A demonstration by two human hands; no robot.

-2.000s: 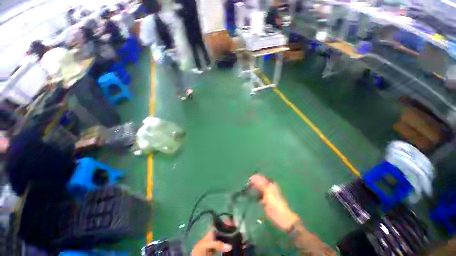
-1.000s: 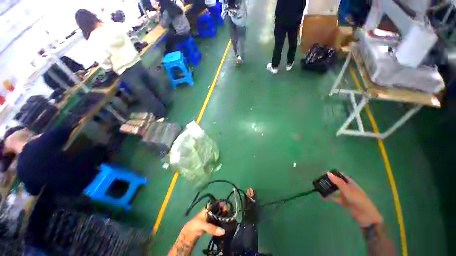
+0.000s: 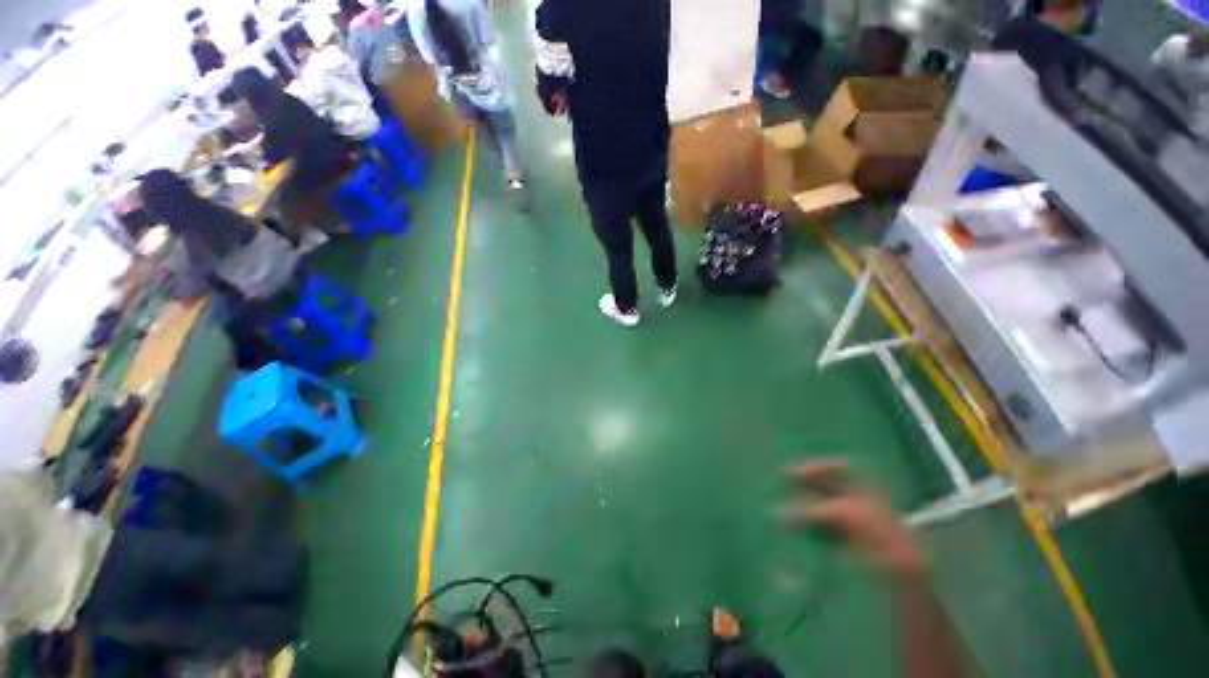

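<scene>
My right hand (image 3: 855,514) is blurred, raised over the green floor right of centre. Its fingers look apart, and nothing shows in them. A bundle of black cables (image 3: 493,599) loops up at the bottom edge, left of centre, with a dark plug-like end. The lower part of the bundle is cut off by the edge. My left hand cannot be made out; the bottom edge cuts off that area.
A person in black (image 3: 610,126) stands ahead in the aisle, another person (image 3: 464,66) beyond. A black bag (image 3: 740,249) and cartons (image 3: 882,133) lie on the floor. A wheel-less-looking frame table (image 3: 928,437) bears a white machine at right. Blue stools (image 3: 292,421) and seated workers line the left bench.
The view has moved forward along the aisle; the person in black and the machine table look nearer. The black block is no longer visible at my right hand. The cable bundle sits lower.
</scene>
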